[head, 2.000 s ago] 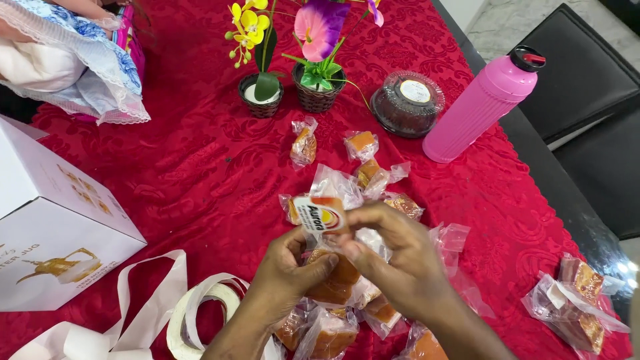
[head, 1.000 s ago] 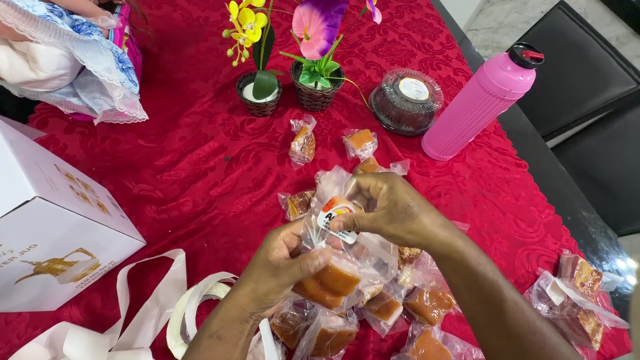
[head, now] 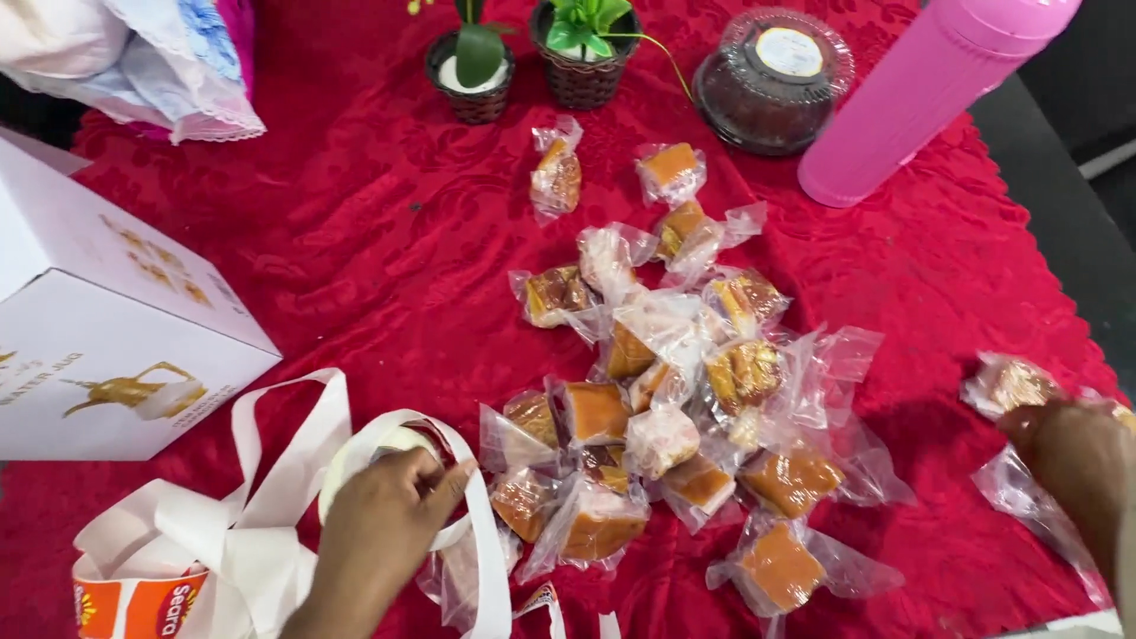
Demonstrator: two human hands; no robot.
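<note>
At the lower left, my left hand (head: pixel 390 515) has its fingers on a roll of white label tape (head: pixel 377 444), whose loose strip (head: pixel 257 524) curls to the left. Beneath that strip an orange label (head: pixel 142 603) shows. Far right, my right hand (head: pixel 1074 461) is over wrapped food pieces (head: pixel 1012 383) in clear plastic; its fingertips are partly hidden, so its grip is unclear. Many plastic-wrapped chunks, perhaps smoked meat, form a pile (head: pixel 666 399) between the hands. One wrapped chunk (head: pixel 781 568) lies at the pile's front.
A white printed box (head: pixel 133 355) stands at the left. Along the back are two woven plant pots (head: pixel 479 102), a lidded dark round container (head: pixel 768 98) and a pink bottle (head: pixel 923 98). A doll-like item's frilled cloth (head: pixel 169 71) lies back left. Red patterned cloth covers the table.
Both hands were together on a wrapped chunk with a label; now they are apart, the left at the tape roll and the right at the far-right pieces. The view has shifted closer and downward.
</note>
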